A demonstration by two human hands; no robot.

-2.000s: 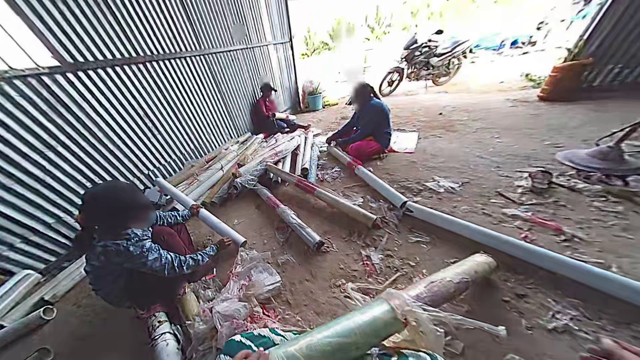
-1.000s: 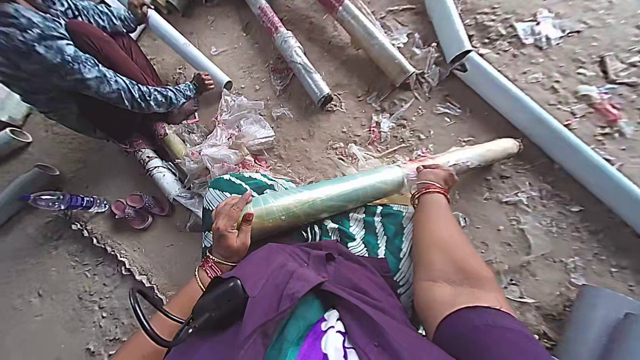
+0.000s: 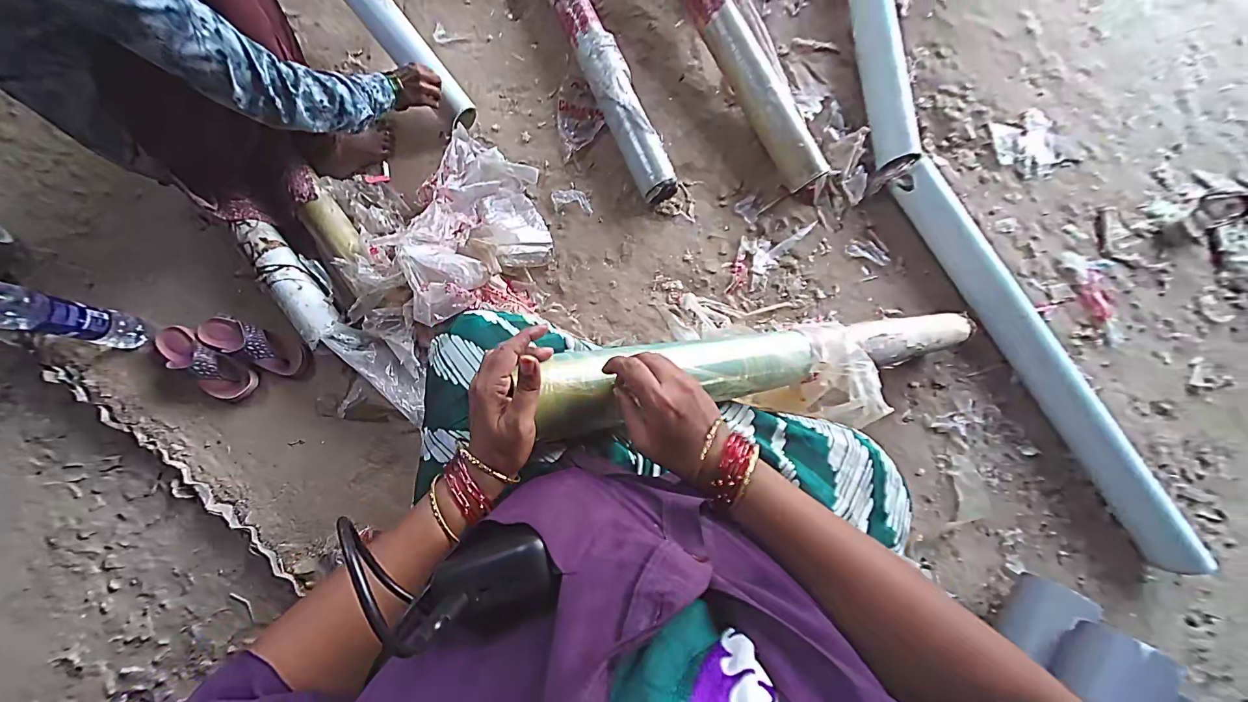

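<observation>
Across my lap, over green and white patterned cloth, lies a pipe wrapped in greenish-yellow glossy film (image 3: 721,366), with crumpled clear plastic (image 3: 853,375) around it and a narrower whitish end (image 3: 916,336) sticking out at the right. My left hand (image 3: 507,400) is at the pipe's left end, palm partly turned up and fingers raised; whether it grips the pipe is unclear. My right hand (image 3: 663,409) rests on top of the film near the left end, its fingers bent down onto the surface.
A seated person's hand (image 3: 417,88) touches a pale pipe (image 3: 409,54) at the upper left. Wrapped pipes (image 3: 619,107) lie ahead, long grey-blue pipes (image 3: 1043,361) at the right. Plastic scraps (image 3: 468,234), pink sandals (image 3: 229,356) and a plastic bottle (image 3: 73,317) lie on the dirt ground.
My right hand has moved left along the pipe, from the plastic near its narrower part to near my left hand. The view tilted down sharply after the earliest frame.
</observation>
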